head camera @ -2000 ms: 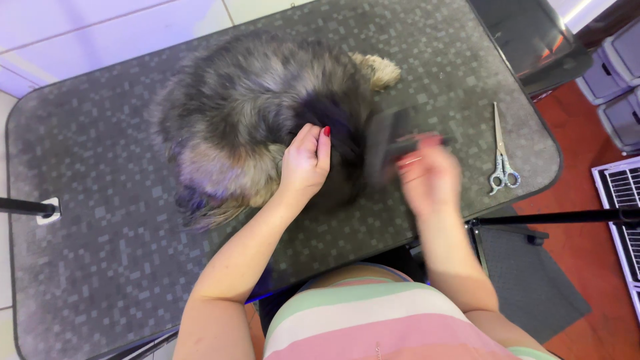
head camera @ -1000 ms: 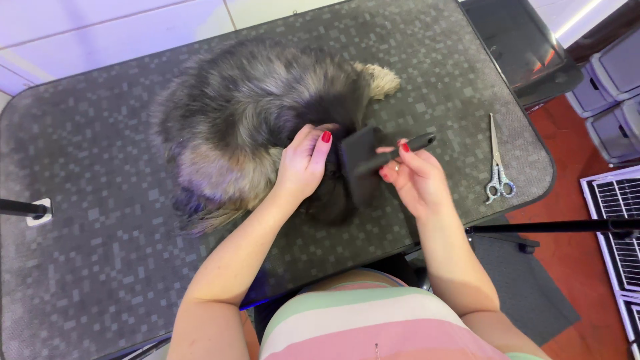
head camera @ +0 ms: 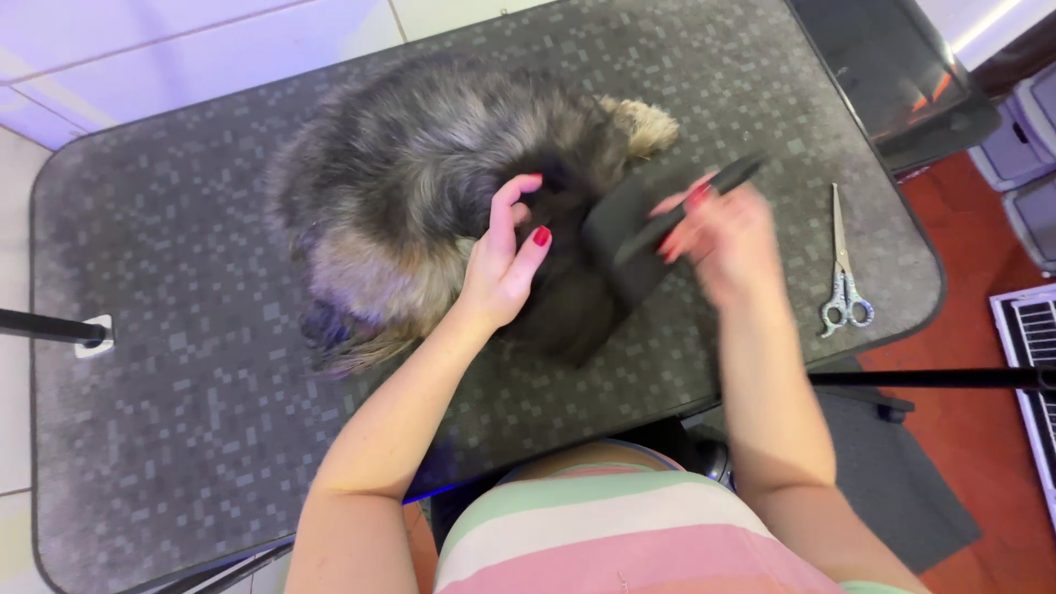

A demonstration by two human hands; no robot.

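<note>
A long-haired grey, black and tan dog [head camera: 429,157] lies curled on a dark speckled grooming table [head camera: 190,396]. Over the dark hair at its head end, my left hand [head camera: 505,264] rests with thumb and forefinger curved apart; whether it grips any hair is hidden. My right hand [head camera: 726,231], blurred, holds a black slicker brush [head camera: 631,231] by its handle, the head tilted against the right side of the dark hair. Grooming scissors [head camera: 841,280] with patterned handles lie right of my right hand, near the table's right edge.
A black arm [head camera: 54,326] is clamped at the table's left edge. Another black bar [head camera: 932,378] runs off to the right. Beyond the right edge are a dark glossy surface [head camera: 891,82], grey plastic bins [head camera: 1015,148] and a white-framed grate [head camera: 1035,330]. Tiled wall borders the far side.
The fingers of my left hand have spread from a closer pinch. The brush has stayed in my right hand and shifted and tilted beside the dark hair. The scissors lie unmoved.
</note>
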